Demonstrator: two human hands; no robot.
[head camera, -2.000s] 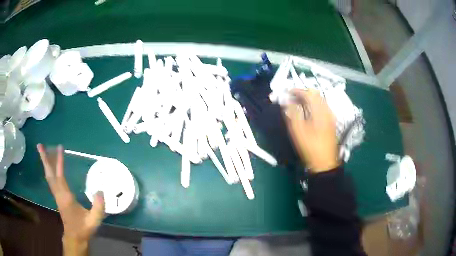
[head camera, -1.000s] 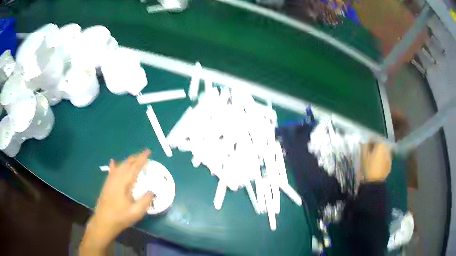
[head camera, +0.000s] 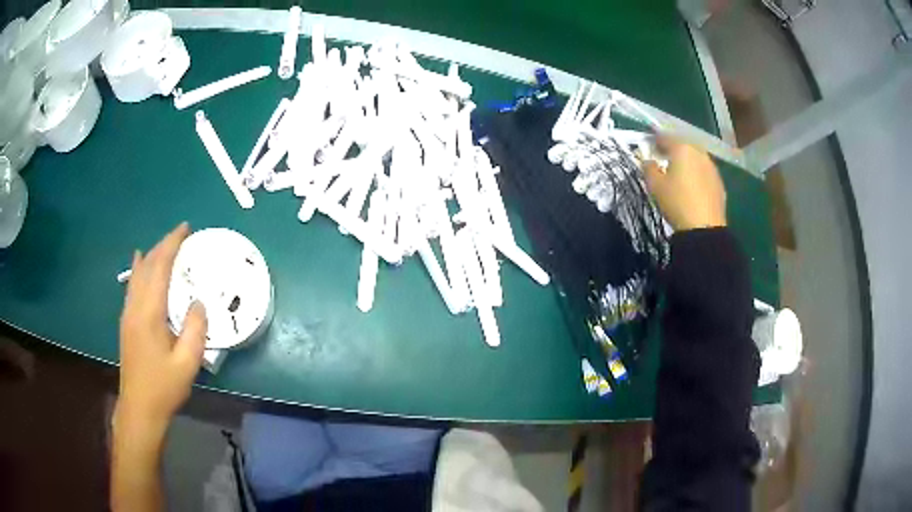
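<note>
A round white housing (head camera: 228, 285) with slots in its flat face stands near the bench's front edge at left. My left hand (head camera: 165, 310) is around its left side, thumb on its face. A white stick end (head camera: 124, 276) shows left of that hand. My right hand (head camera: 685, 180) is at the right end of the heap of white pieces with thin dark leads (head camera: 600, 170); its fingertips touch a white piece there. A thick bundle of black cords (head camera: 575, 220) with blue ends at the top lies left of it. A large heap of white sticks (head camera: 390, 170) lies in the centre.
White housings (head camera: 68, 108) are piled at far left. Another white housing (head camera: 780, 345) sits at the right bench edge beside my right sleeve. A pale rail (head camera: 450, 70) runs along the bench's far side, with a green strip beyond it.
The view has swung back from the last frame. My left hand now holds the housing's side, where two seconds ago it was open beside it. My right hand stays at the heap with leads.
</note>
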